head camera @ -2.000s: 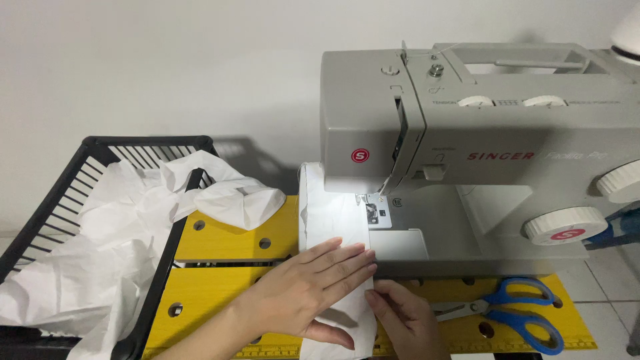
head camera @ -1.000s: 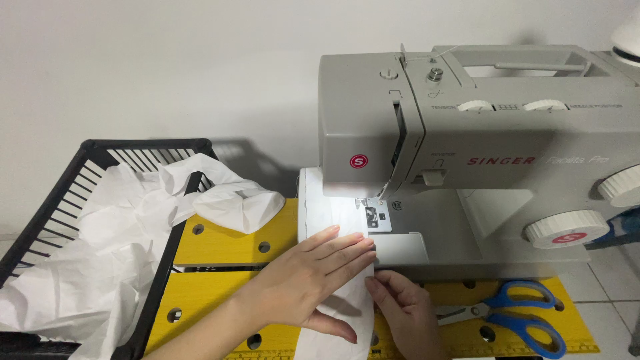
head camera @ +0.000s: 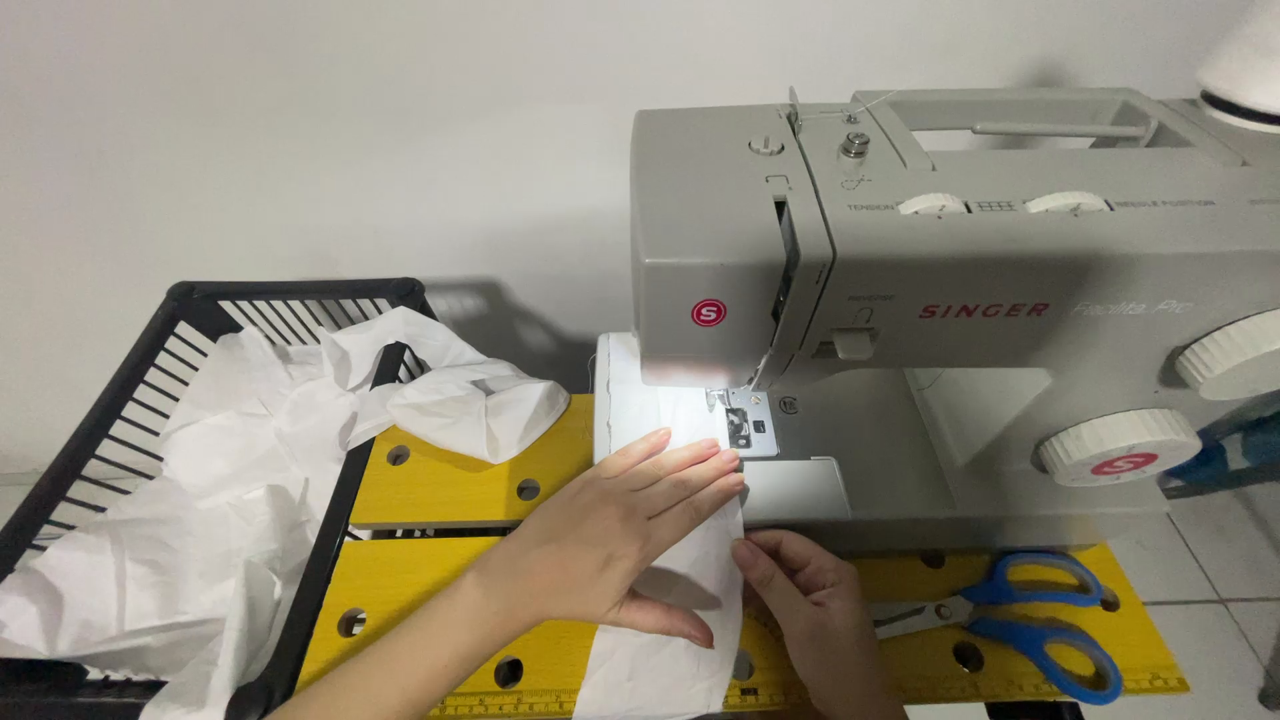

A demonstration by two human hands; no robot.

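Note:
A strip of white fabric (head camera: 690, 580) runs under the presser foot area of a grey Singer sewing machine (head camera: 740, 240), whose lamp lights the needle plate (head camera: 750, 422). My left hand (head camera: 610, 540) lies flat on the fabric just in front of the needle, fingers extended and thumb spread. My right hand (head camera: 810, 610) pinches the right edge of the strip between thumb and fingers, nearer the front. Scissors with blue handles (head camera: 1040, 590) lie to the right of my right hand, their blades partly hidden behind it.
At the left stands a black plastic basket (head camera: 95, 420) with crumpled white fabric (head camera: 260, 420) spilling over its rim. The machine rests on a yellow work table (head camera: 430, 580) with round holes and a ruler scale (head camera: 510, 702) along its front edge. A wall stands behind; floor tiles show at right.

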